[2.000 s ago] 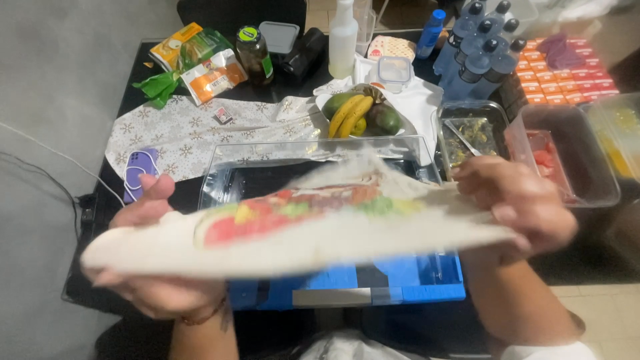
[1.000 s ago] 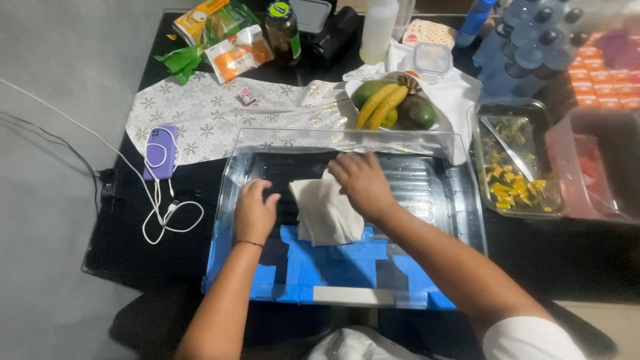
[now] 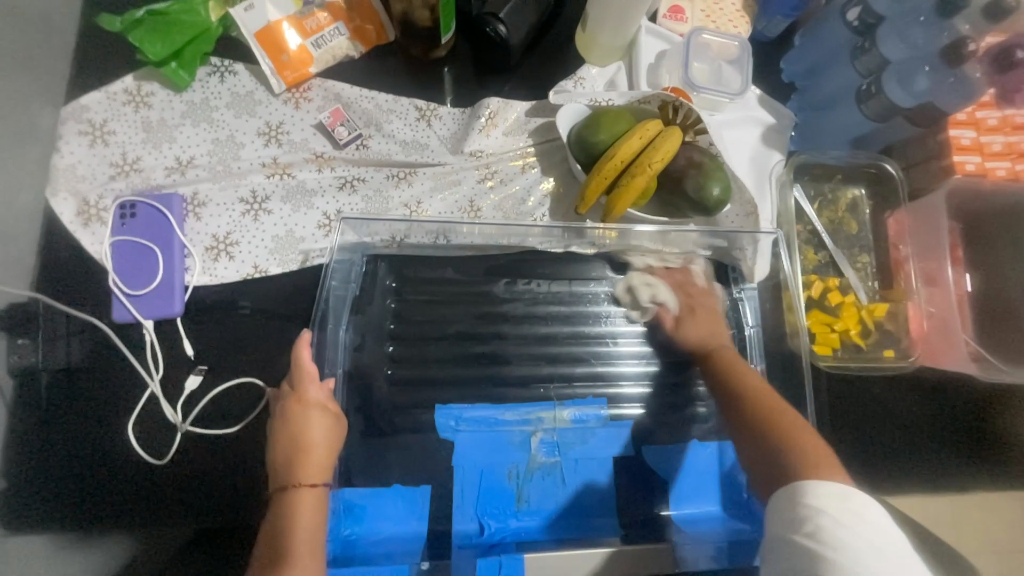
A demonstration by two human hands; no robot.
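Observation:
A clear plastic tray or drawer (image 3: 480, 320) with a ribbed bottom and blue tape (image 3: 536, 480) on its near part lies on the black table. My right hand (image 3: 692, 308) presses a bunched white cloth (image 3: 648, 292) against the far right of its inside; the fingers are partly blurred. At the tray's left wall rests my left hand (image 3: 306, 412), with no object seen in it, its fingertips partly hidden.
Behind the tray stands a white bowl (image 3: 572, 132) with bananas (image 3: 632, 168) and mangoes on a snowflake-print cloth (image 3: 400, 168). A purple phone (image 3: 148, 264) with white cables lies left. Right are a glass dish (image 3: 848, 364) with yellow pieces and a spoon, and a plastic container (image 3: 952, 272).
The cloth, spread between both hands at first and then folded near the tray's middle, is now bunched under my right hand at the far right. My left hand has moved to the left wall.

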